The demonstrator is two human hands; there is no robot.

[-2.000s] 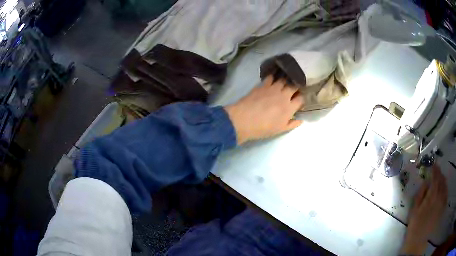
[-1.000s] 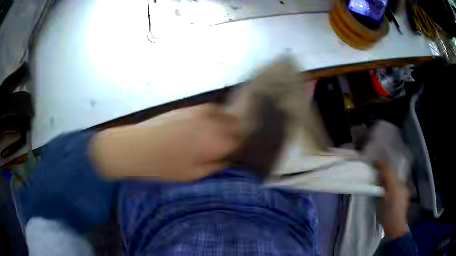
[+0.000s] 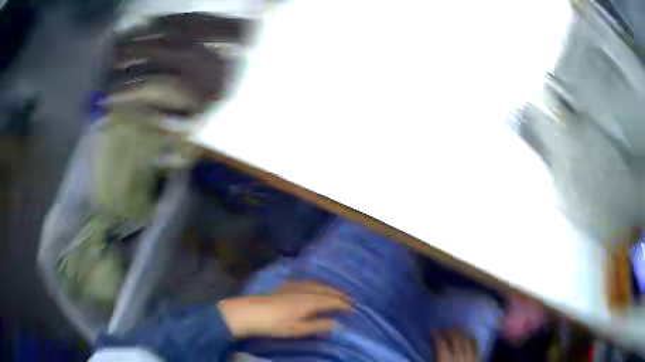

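My left hand (image 3: 286, 311) lies at the bottom centre over the blue cloth of my lap, fingers a little apart, with nothing seen in it. My right hand (image 3: 455, 346) is cut off by the bottom edge and blurred; only its fingers show, and I cannot tell if it holds anything. The garment stack (image 3: 177, 60) with dark brown bands lies at the table's left end, far from both hands. The whole view is blurred.
The white table (image 3: 396, 127) is glaring and overexposed, with a brown front edge. The sewing machine (image 3: 594, 134) stands blurred at the right. A pale bin (image 3: 60, 233) with greenish-beige cloth is left of the table. An orange-brown ring (image 3: 619, 281) is at the right edge.
The view has swung back left. The garment piece that was between both hands no longer shows in them. My left hand has come down over my lap; my right hand is now mostly out of view.
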